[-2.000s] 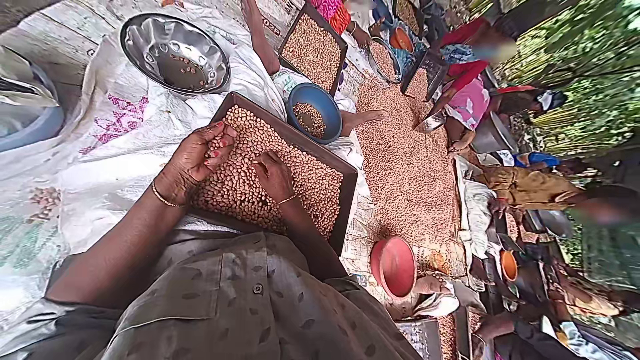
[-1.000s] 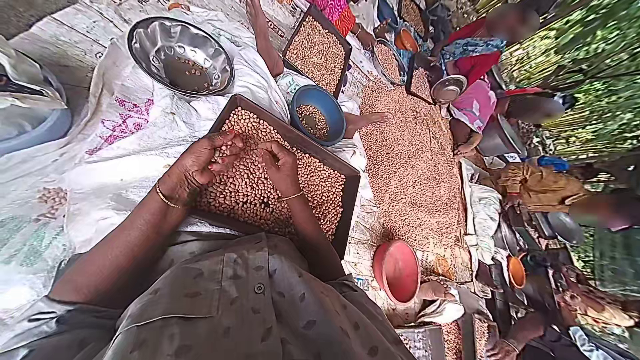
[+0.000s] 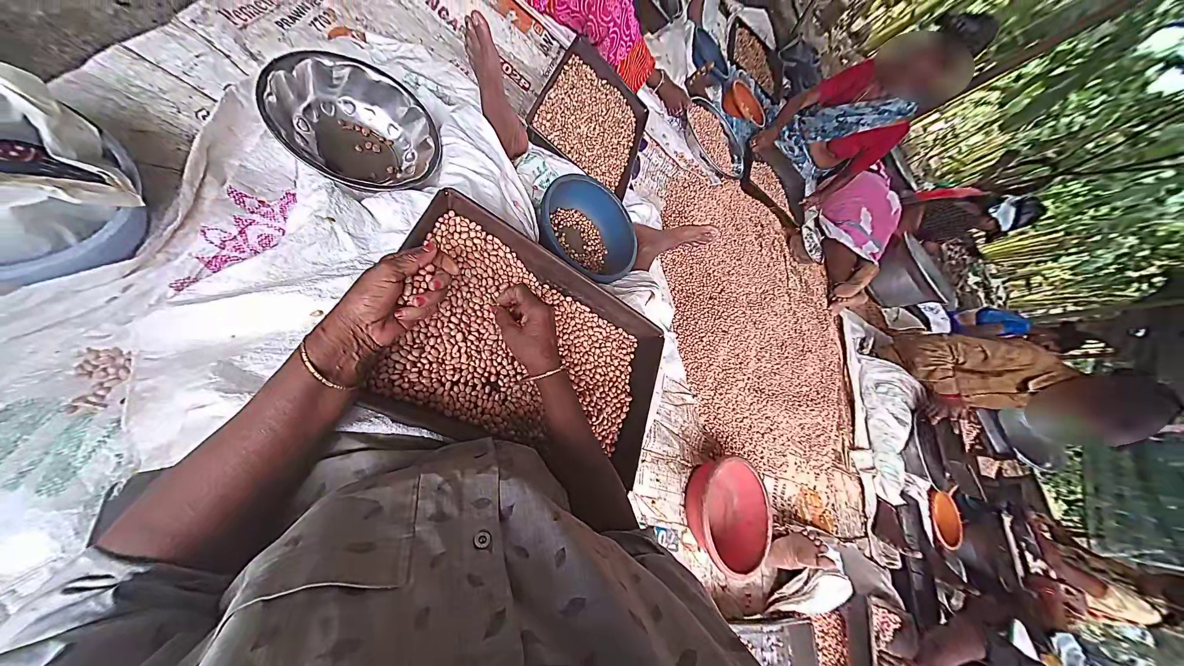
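Note:
A dark rectangular tray (image 3: 647,388) full of small light-brown nuts or beans (image 3: 462,342) lies in front of my body. My left hand (image 3: 388,296) is over the tray's left part, palm turned up, with several of the nuts or beans held in its curled fingers. Over the middle of the tray is my right hand (image 3: 527,328), its thumb and fingertips drawn together just above the heap; whether something small is pinched there cannot be seen. A blue plastic bowl (image 3: 622,231), partly filled with the same pieces, stands against the tray's far edge. Each wrist wears a thin bangle.
A steel basin (image 3: 425,120) with a few pieces rests on white sacking (image 3: 231,324). Another filled tray (image 3: 638,111) lies beyond. A wide spread of nuts or beans (image 3: 749,351) covers sheeting at right, near a red bowl (image 3: 731,518). Several people sit around it.
My left hand stays over the left part of the tray with pieces in it. My right hand has lifted a little from the heap since the earliest frame.

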